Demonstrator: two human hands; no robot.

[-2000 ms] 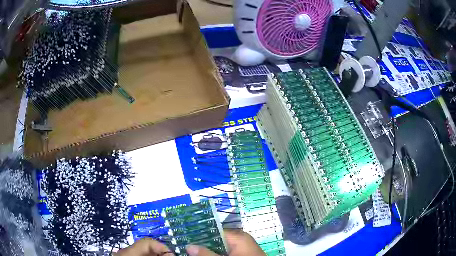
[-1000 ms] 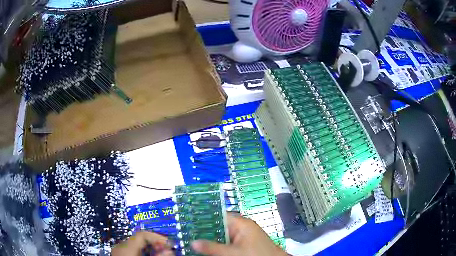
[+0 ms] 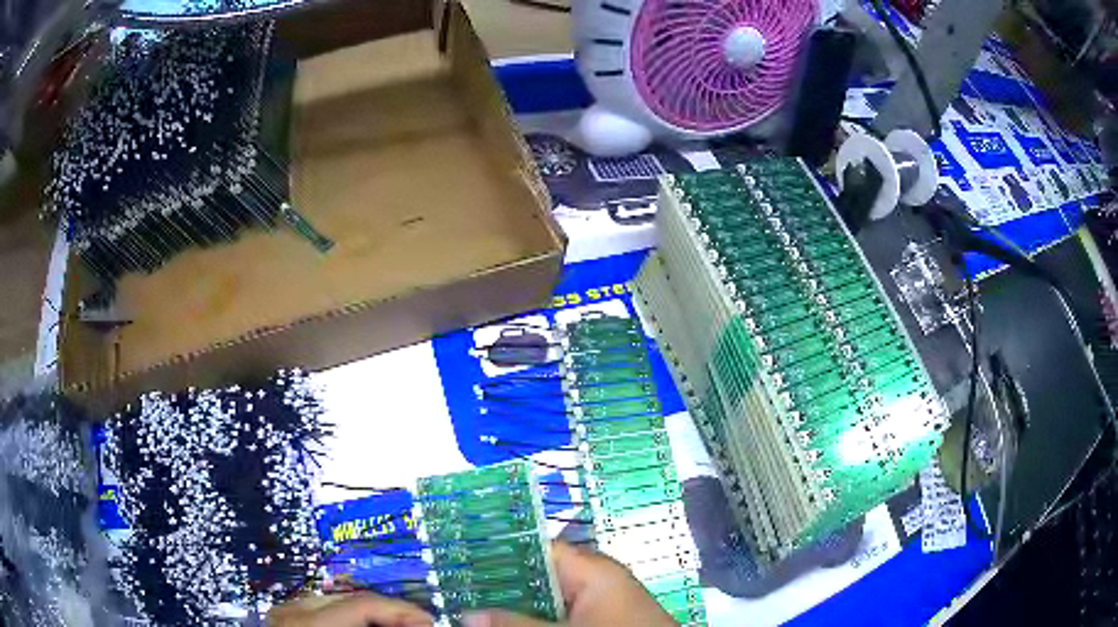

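A green PCB panel [image 3: 484,539] is at the bottom centre, with thin black wire leads sticking out from its left edge. My right hand [image 3: 601,593] grips its right side, with the thumb over its lower part. My left hand [image 3: 356,610] is at the panel's lower left, cut off by the bottom edge. Its fingertips reach the panel's left edge; whether they hold a lead cannot be told. A heap of black wire leads with white ends [image 3: 215,502] lies to the left. Another panel [image 3: 619,429] with leads on its left side lies behind my right hand.
A thick stack of PCB panels [image 3: 809,367] stands on the right. An open carton [image 3: 356,184] at upper left holds wired boards [image 3: 166,141]. A pink-grilled fan [image 3: 723,61] and a white spool [image 3: 868,175] are at the back. A dark mat [image 3: 1054,355] with cables lies far right.
The held panel first came further up into view, then shifted slightly left. My left hand moved lower, and the dark wires seen at its fingers one second ago no longer show clearly.
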